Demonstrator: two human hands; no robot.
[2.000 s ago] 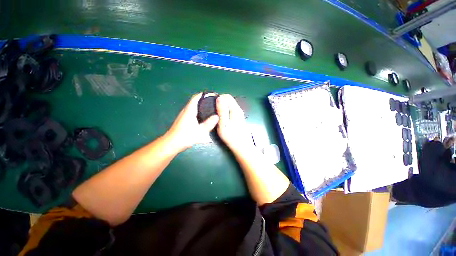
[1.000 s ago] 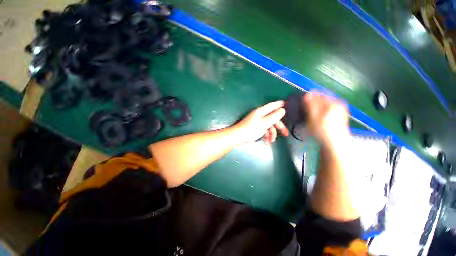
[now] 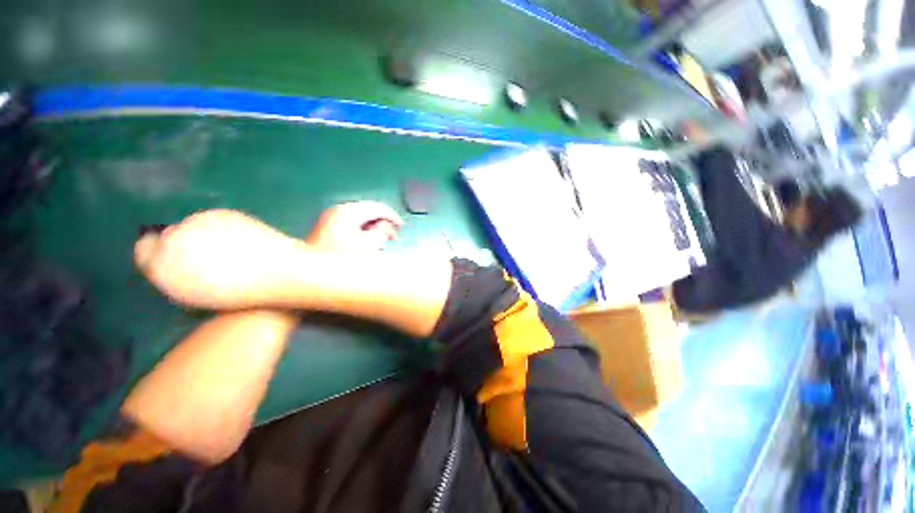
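Observation:
My arms are crossed over the green bench. My right hand is at the left, blurred and seen from its back; a small dark bit shows at its fingertips, and I cannot tell what it holds. My left hand is at the middle with its fingers curled; I cannot tell whether anything is in it. A flat black pad lies on the bench just right of my left hand. A blurred pile of black housings lies at the far left, left of my right hand.
A blue tray with white contents and a white sheet with black pads lie at the right. A cardboard box is below. Black units sit on the belt beyond the blue edge. A person is at the right.
The view has swung right. My hands have moved apart; my right hand has crossed over my left arm toward the pile side. The black pad is now visible on the bench.

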